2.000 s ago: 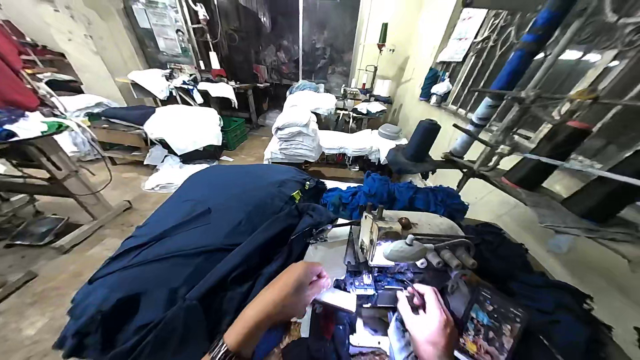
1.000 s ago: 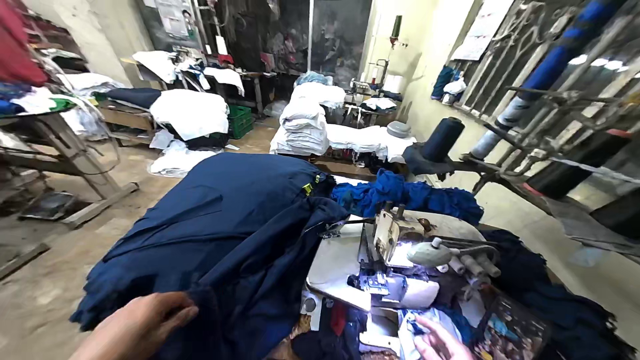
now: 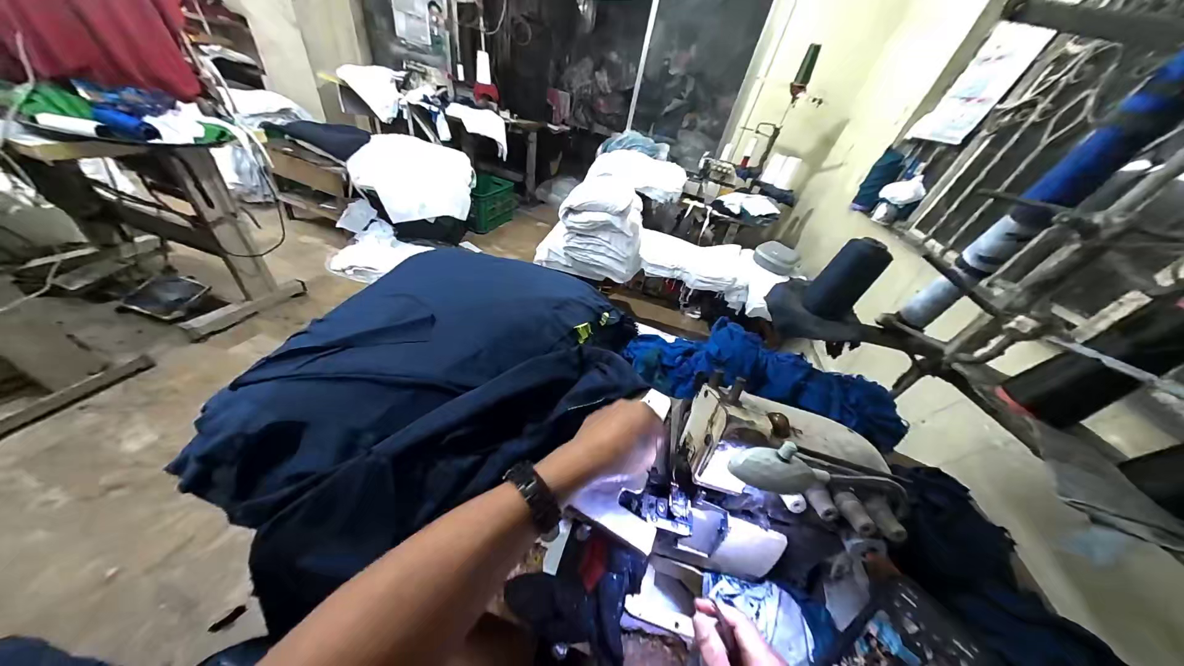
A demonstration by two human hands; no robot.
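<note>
My left hand [image 3: 624, 439], with a dark watch or bracelet on its wrist, reaches over the left side of an overlock sewing machine [image 3: 786, 435]. A small white piece [image 3: 657, 403] shows at its fingertips; whether the hand grips it is unclear. My right hand [image 3: 735, 634] is low in front of the machine, partly cut off by the frame edge, fingers curled round a thin dark object that I cannot identify. White and blue cloth [image 3: 763, 606] lies beside it. The machine's lamp lights the needle area [image 3: 680, 509]. A large pile of navy fabric [image 3: 416, 342] lies left of the machine.
Bright blue fabric [image 3: 777, 370] is heaped behind the machine. A dark thread cone [image 3: 846, 277] stands on a rack at the right, near a window grille. Stacks of white cloth [image 3: 601, 222] and a green crate [image 3: 492, 203] are farther back. A wooden table [image 3: 203, 213] stands left.
My left hand has moved from the navy pile, where it was a second ago, to the left side of the machine. My right hand remains low in front of the machine.
</note>
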